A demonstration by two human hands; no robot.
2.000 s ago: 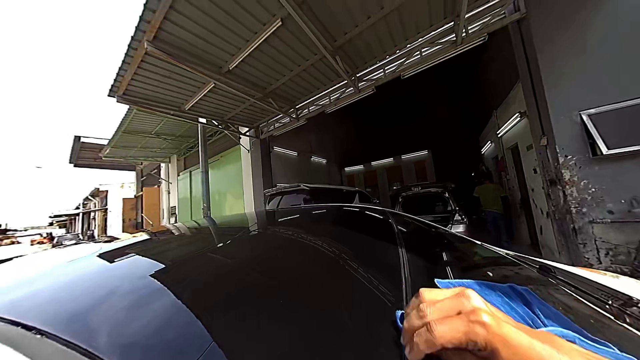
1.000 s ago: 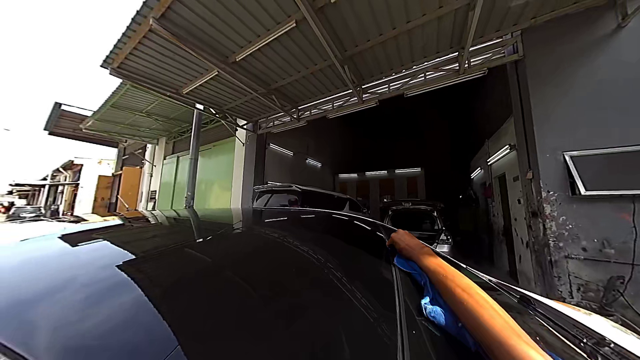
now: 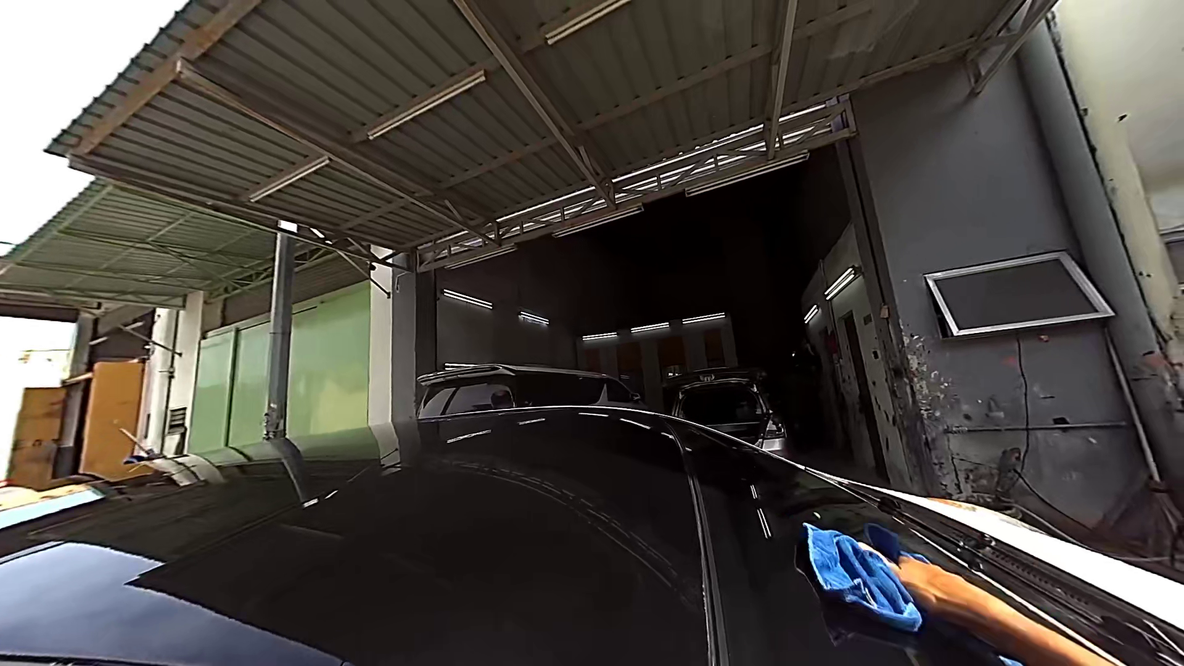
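My right hand (image 3: 911,578) is at the lower right, closed on a crumpled blue cloth (image 3: 856,578). The cloth lies against the dark windshield (image 3: 754,546) of a black car, and some of it hides the fingers. Left of it, the glossy black roof (image 3: 555,536) spreads across the lower part of the head view, with reflections of the canopy and sky. Wiper arms and the cowl (image 3: 1008,564) run along the glass's lower edge, close to my right forearm. My left hand is out of view.
Beyond the car, a dark van (image 3: 527,384) and a silver-trimmed car (image 3: 726,407) stand in an open garage. A corrugated canopy (image 3: 425,102) hangs overhead on metal beams. A grey post (image 3: 280,333) rises at left, and a grey wall with a framed window (image 3: 1017,294) stands at right.
My right hand and the blue cloth have moved from beside the roof's edge over to the right across the windshield, toward the wipers. The view has turned somewhat right.
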